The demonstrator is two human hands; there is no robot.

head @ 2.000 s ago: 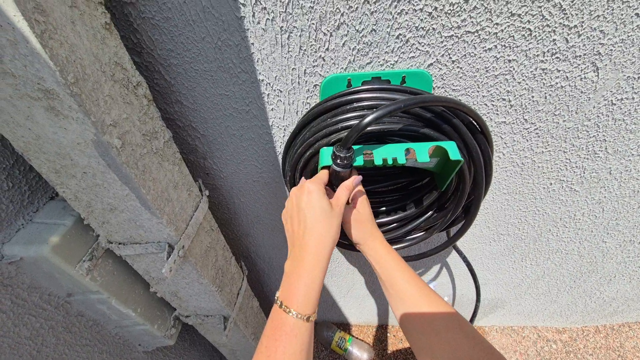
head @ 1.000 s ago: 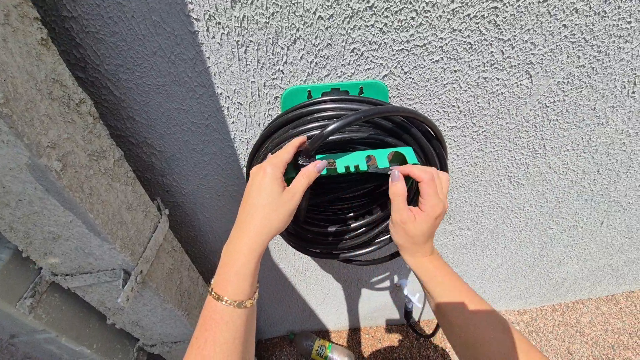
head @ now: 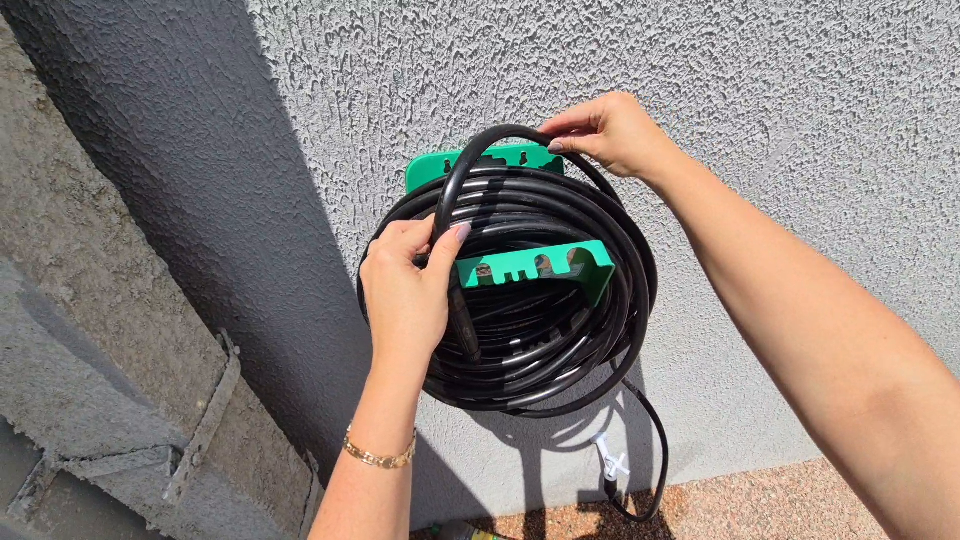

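Note:
A coiled black garden hose [head: 517, 390] hangs on a green plastic wall-mounted hose holder [head: 536, 266]. My left hand [head: 409, 289] grips the hose's end section at the left of the holder's front lip, the hose tip pointing down over the coil. From that hand the hose arches up and over the coil's top. My right hand [head: 611, 135] pinches this loop at its upper right, by the holder's back plate. At the lower right a loose stretch of hose hangs down to a white fitting [head: 613, 465] near the wall's foot.
Behind the coil stands a rough grey plastered wall [head: 787, 90]. A rough concrete post [head: 127, 247] slants along the left side. A bottle [head: 461, 531] lies at the bottom edge, partly cut off, on the speckled ground [head: 757, 502].
My right hand has moved from the holder's front lip up to the hose loop's upper right. The loop now arches higher above the coil. My left hand remains by the lip's left end.

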